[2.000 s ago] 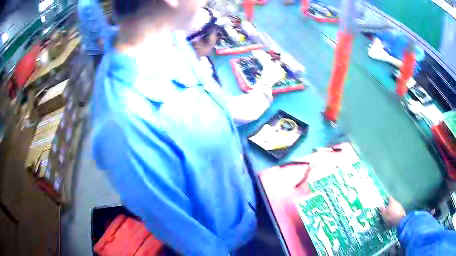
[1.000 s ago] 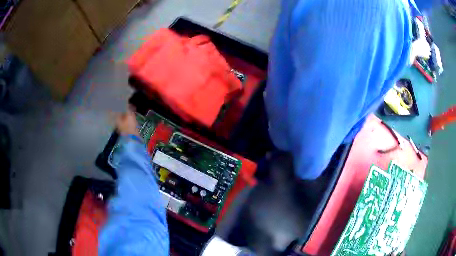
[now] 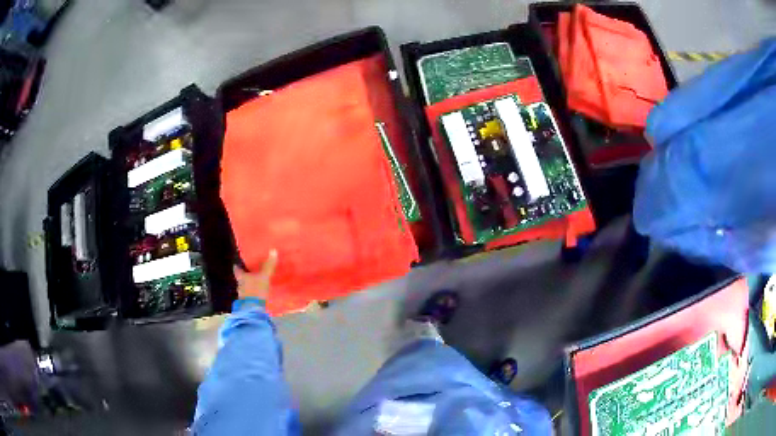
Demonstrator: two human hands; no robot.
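Observation:
My left hand is at the lower left edge of a large red-orange sheet, its thumb against the sheet; whether it grips is unclear. The sheet covers most of a black bin. A green board edge shows at the sheet's right side. My right hand is not in view.
Two bins on the left hold boards with white heatsinks. Right of the sheet, a board lies parts up on red. Folded red sheets fill another bin. A person's blue sleeve is at right; a board lies solder side up on the red-covered bench.
The view has swung from the bench to the row of bins. My left hand, beside the bin with the parts-up board a second ago, is now at the large red sheet.

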